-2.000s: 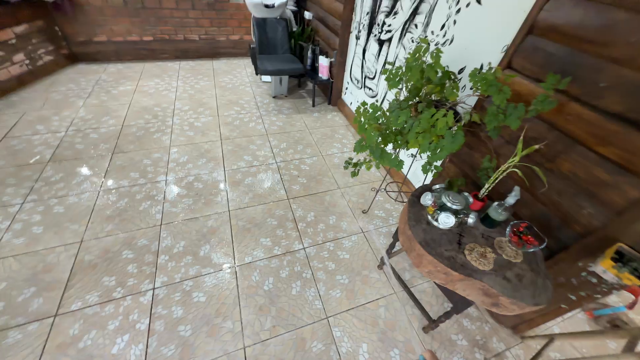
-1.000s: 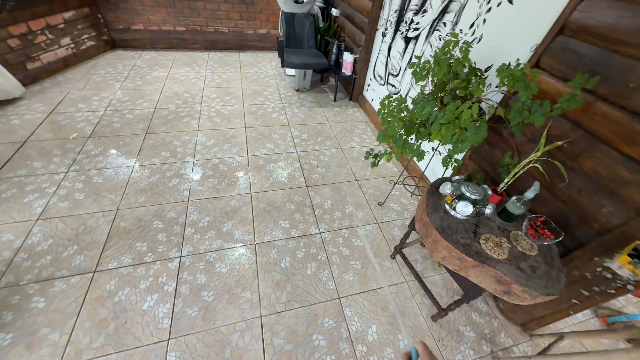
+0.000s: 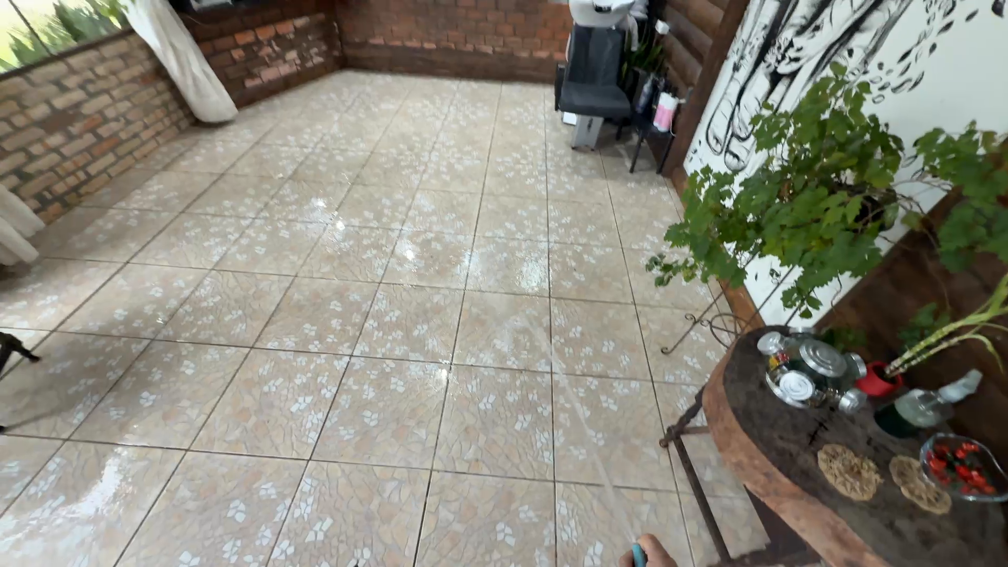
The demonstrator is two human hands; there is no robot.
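At the bottom edge, right of centre, my right hand [image 3: 655, 551] is closed around a small teal object [image 3: 639, 554], possibly a hose or nozzle end; most of both is cut off by the frame. From there a thin, clear streak like a jet of water [image 3: 587, 429] runs up and to the left over the patterned tile floor [image 3: 378, 409]. It fades into a faint spray near the middle of the tiles. The floor shines as if wet. My left hand is out of view.
At right stands a wood-slab table [image 3: 748, 441] with glass jars [image 3: 823, 358], a spray bottle [image 3: 913, 409] and a bowl [image 3: 965, 468]. A leafy plant [image 3: 819, 197] rises behind it. A salon wash chair [image 3: 594, 79] stands far back; a white curtain [image 3: 185, 67] hangs at left.
My right hand, barely visible at the bottom edge two seconds ago, shows more now. The view has turned left, bringing in the brick half-wall and curtains.
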